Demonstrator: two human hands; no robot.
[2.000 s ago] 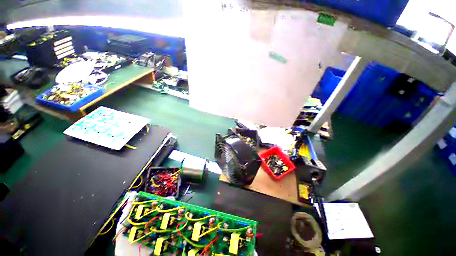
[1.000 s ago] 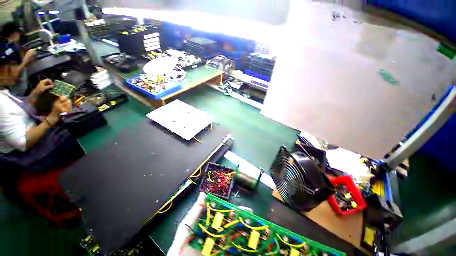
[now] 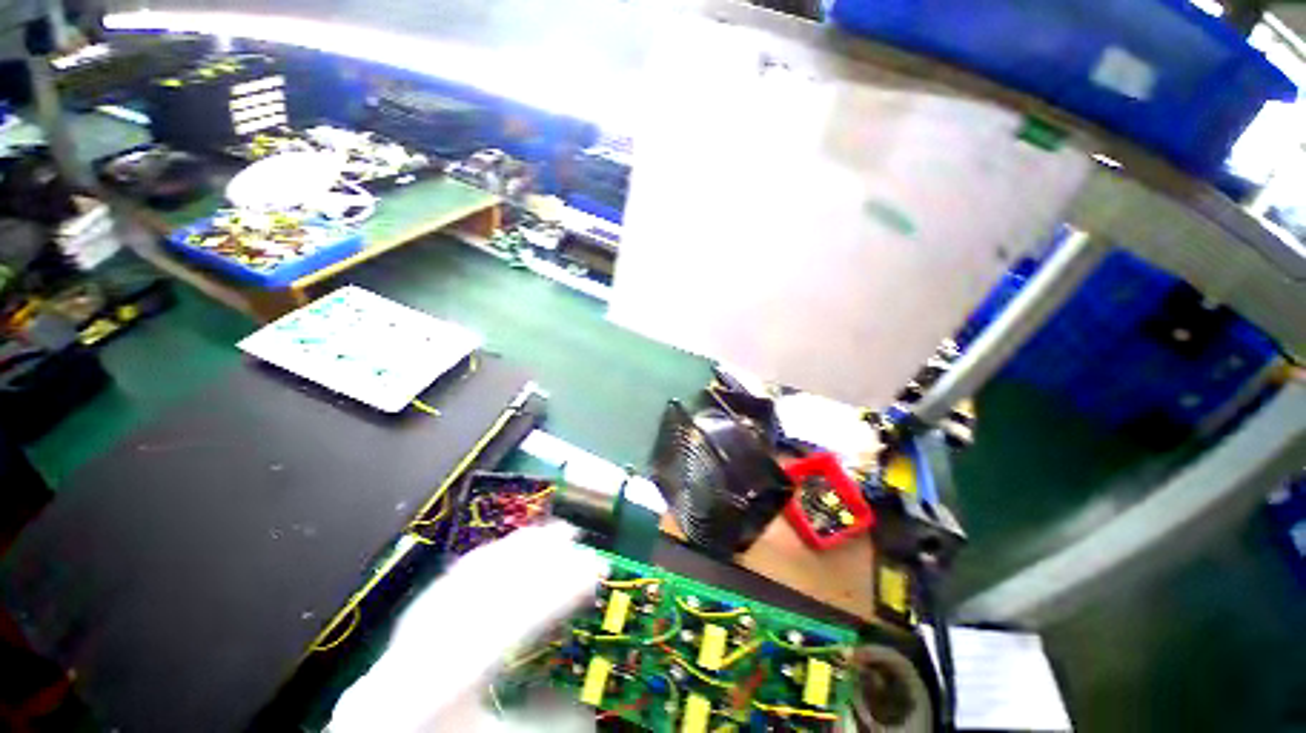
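Observation:
A green PCB panel [image 3: 716, 652] with yellow transformers and yellow, red and black wires is at the bottom centre, component face up, its lower part cut off by the frame edge. My left hand [image 3: 480, 630], in a white glove and blurred, is over the panel's left end; its fingertips cannot be made out clearly, though it seems to hold the board there. My right hand is not in view. The wire tray [image 3: 501, 508] with red wires is just behind my left hand, partly hidden by it.
A black fan [image 3: 721, 473] and red component bin [image 3: 826, 501] stand behind the panel. A round tan-grey ring [image 3: 885, 690] and white paper [image 3: 1007, 679] are at right. A large black sheet [image 3: 186, 530] with a pale board [image 3: 361, 348] is left. A white panel [image 3: 831, 215] stands upright behind.
The view has swung left and then back right. My gloved left hand now reaches further up over the panel's left end and covers part of the wire tray.

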